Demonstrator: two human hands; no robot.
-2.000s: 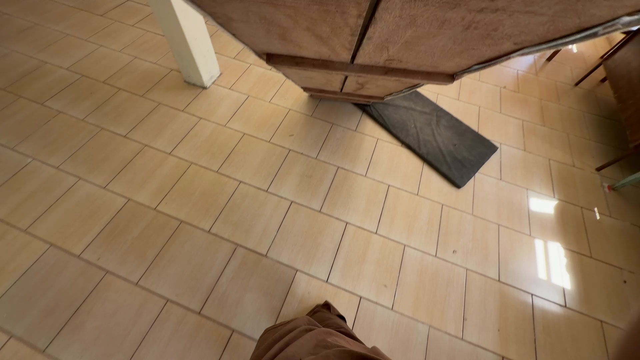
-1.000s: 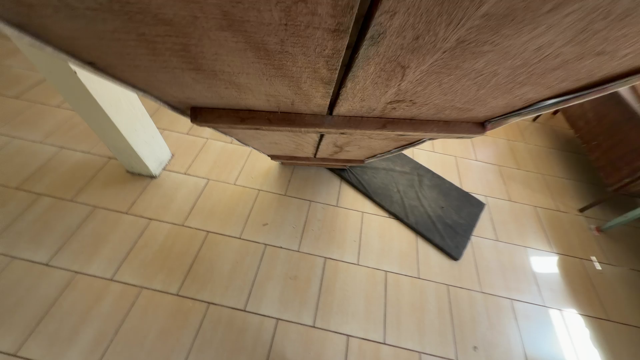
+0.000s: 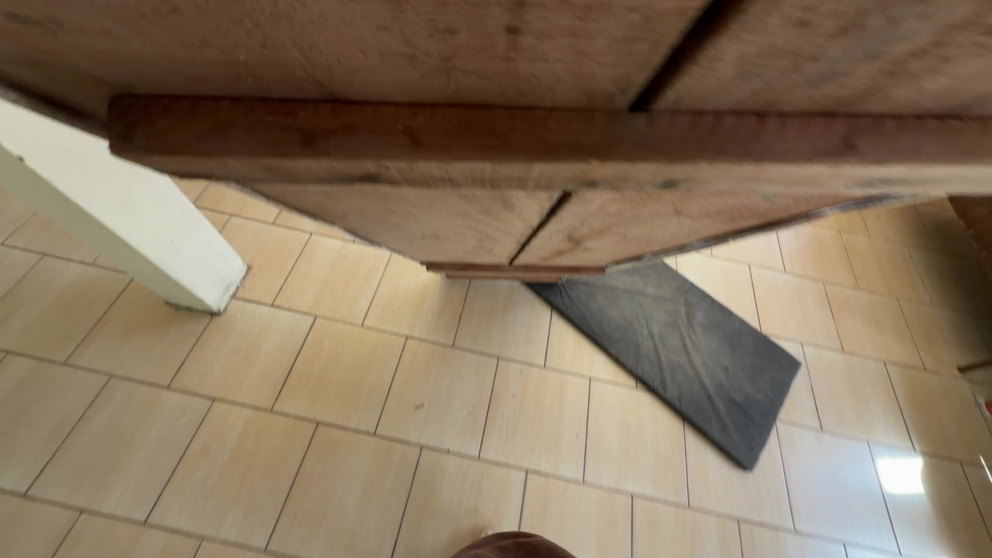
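Observation:
Neither my left hand nor my right hand shows, so what they hold or touch cannot be told. A large brown wooden panel (image 3: 372, 58) fills the top of the view, upright or tilted, with a dark gap between its boards. A thick wooden crosspiece (image 3: 465, 143) runs across it. Farther down, the panel narrows to a small lower crosspiece (image 3: 511, 271) close above the floor. A dark, creased flat mat or pad (image 3: 682, 349) lies on the tiles, one end hidden behind the panel.
A pale square post (image 3: 147, 217) stands on the tiled floor (image 3: 434, 403) at the left. Dark brown furniture (image 3: 973, 256) shows at the right edge. A rounded brown shape (image 3: 515, 546), perhaps clothing, is at the bottom edge. Light reflects off the tiles at the right.
The wooden panel has come closer and covers more of the upper view. The view has also shifted.

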